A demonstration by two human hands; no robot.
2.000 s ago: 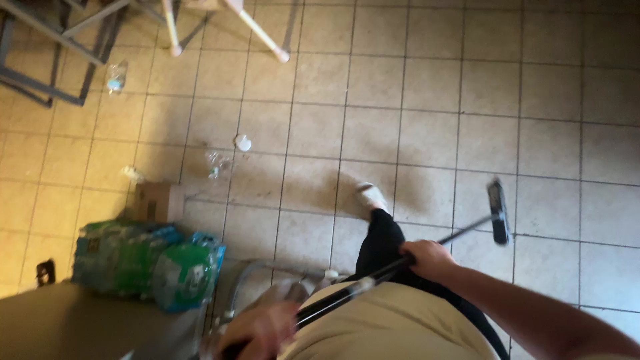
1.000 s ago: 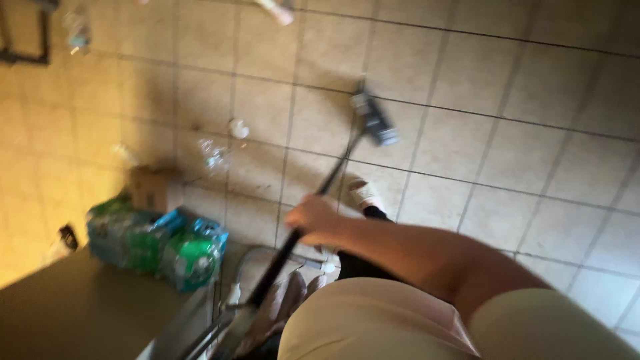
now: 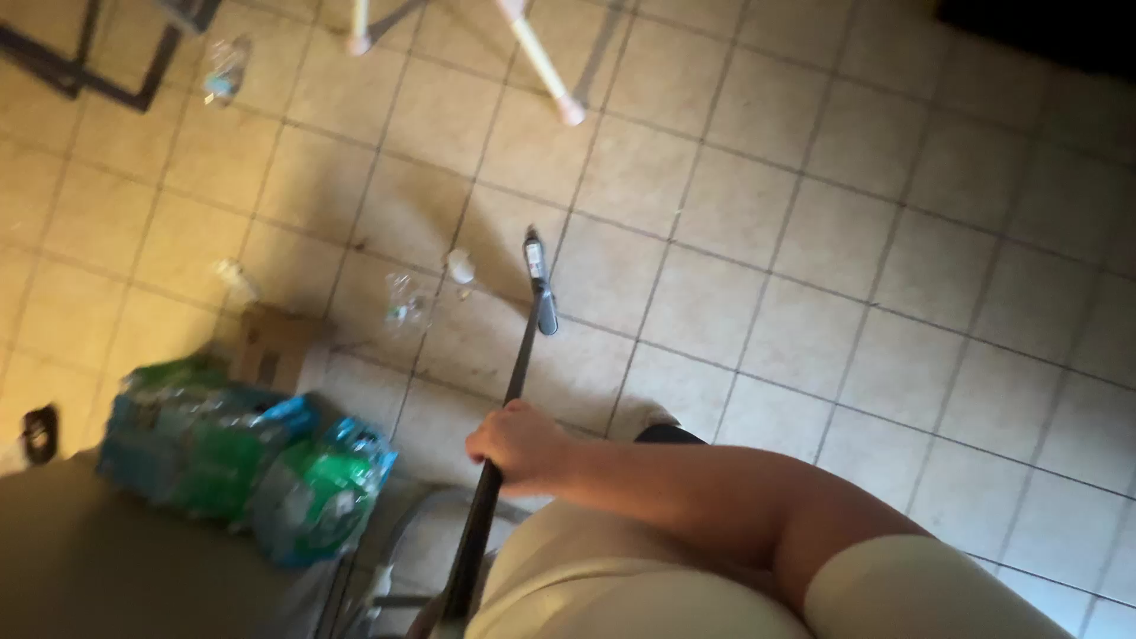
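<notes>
My right hand (image 3: 524, 448) is closed around the dark pole of a push broom (image 3: 524, 359), low and left of the image centre. The broom's narrow head (image 3: 540, 282) rests on the tiled floor, just right of a white cup-like piece (image 3: 460, 266) and a crumpled clear plastic piece (image 3: 404, 300). The pole runs down to the bottom edge, where a small blurred bit of my left hand (image 3: 426, 619) seems to show beside it; its fingers are hidden.
Plastic-wrapped bottle packs (image 3: 240, 453) and a cardboard box (image 3: 273, 348) stand at the left, by a brown surface (image 3: 133, 550). A clear bottle (image 3: 224, 73) lies near dark metal frame legs (image 3: 146, 84). Pale legs (image 3: 546, 67) stand at the top. A folding chair frame (image 3: 390, 550) is close below.
The broom head has moved from the right side of my foot to the left, towards the plastic litter. My right hand has moved left with the pole.
</notes>
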